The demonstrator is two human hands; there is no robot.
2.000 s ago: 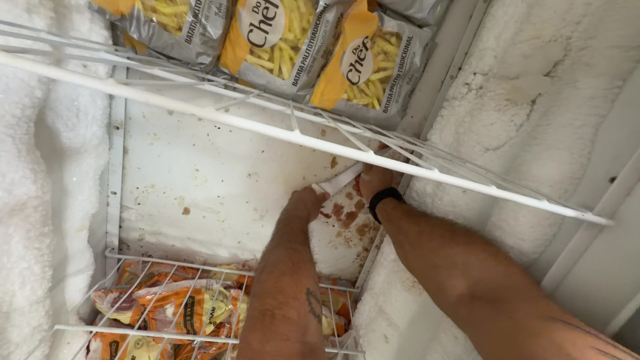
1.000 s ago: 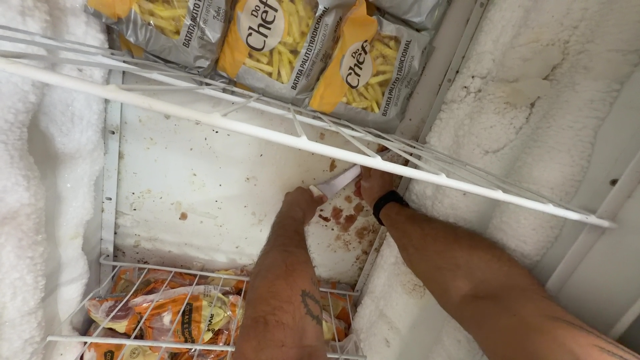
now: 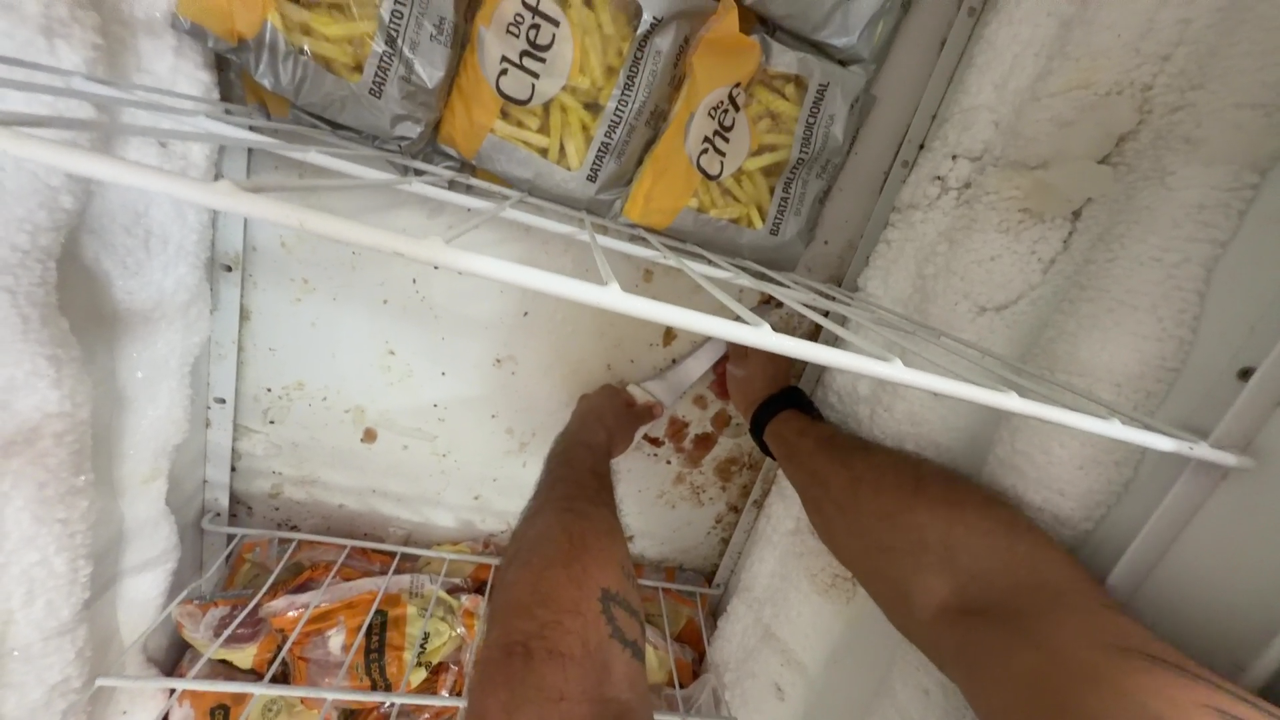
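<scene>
My left hand [image 3: 618, 415] is closed around the near end of a white flat tool or piece [image 3: 682, 372], low over the stained freezer floor. My right hand [image 3: 757, 378], with a black band on its wrist, is at the other end of that white piece, close to the right wall; its fingers are partly hidden, so its hold does not show. Reddish-brown residue [image 3: 700, 435] lies on the white floor [image 3: 400, 380] just below both hands.
A white wire divider [image 3: 610, 297] crosses above the hands. Bags of frozen fries [image 3: 745, 150] lie beyond it. Packaged frozen meat [image 3: 360, 630] sits behind a wire rack [image 3: 350, 545] at the near end. Thick frost [image 3: 1040, 200] coats both side walls.
</scene>
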